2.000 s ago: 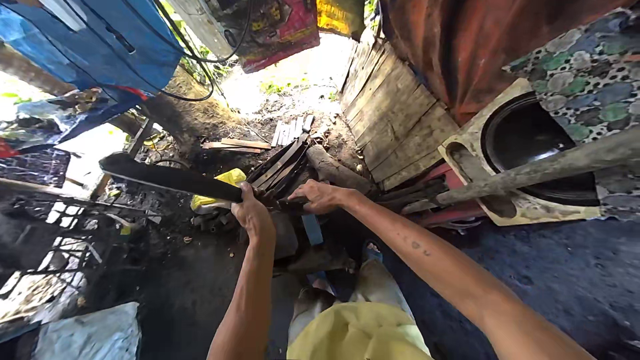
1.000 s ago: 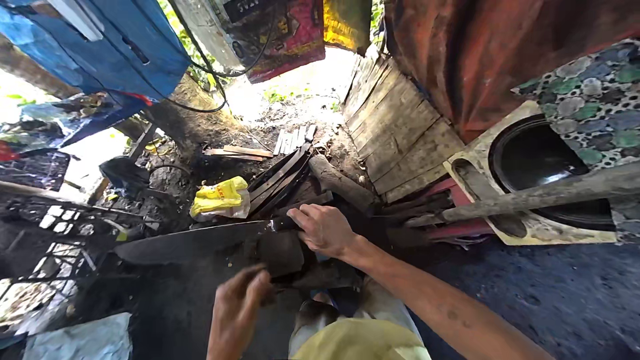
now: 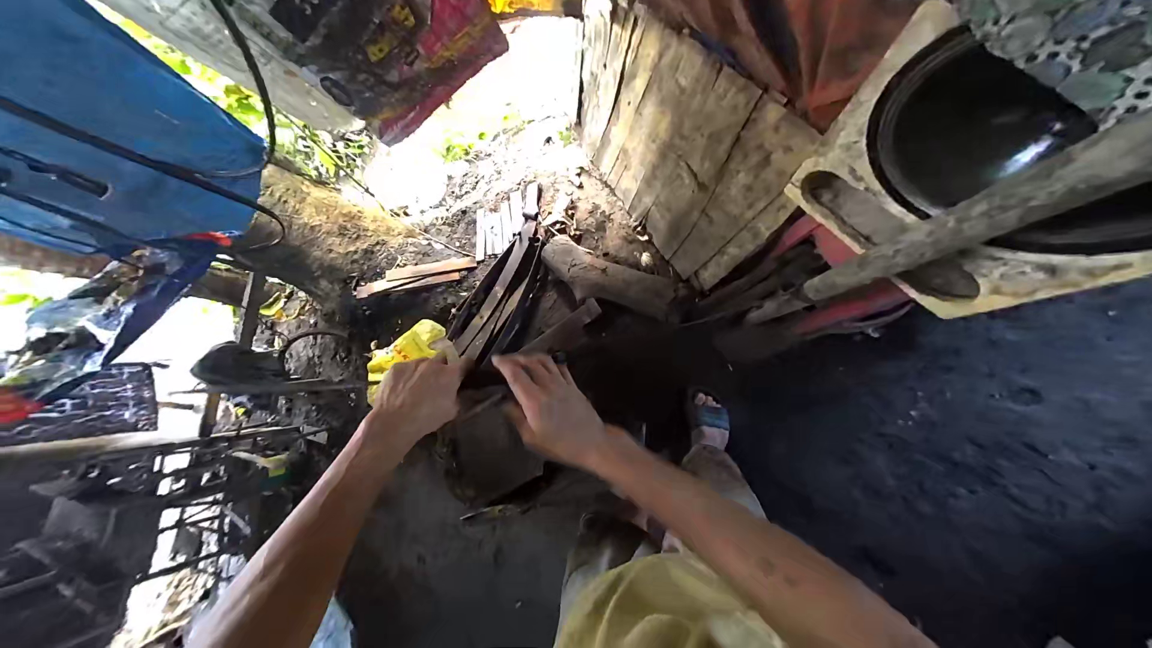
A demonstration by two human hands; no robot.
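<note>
A long dark blade, seen nearly edge-on, runs left from my hands. My left hand is closed around its near part, in front of a yellow plastic bag. On the right, my right hand grips the handle end, its fingers curled over a dark part that is mostly hidden in shadow. The two hands are a short way apart. Just beyond them lie long dark strips, fanned out on the ground. Below the hands stands a dark block-like thing, whose kind I cannot tell.
A log lies before a leaning plank panel. At right, a pole crosses a pale frame holding a dark round basin. Blue sheeting hangs left, above a metal rack. My sandalled foot is below.
My left hand, away from the blade and lower a second ago, is back on it. The blade's broad face showed before; now it is nearly edge-on. The view has shifted.
</note>
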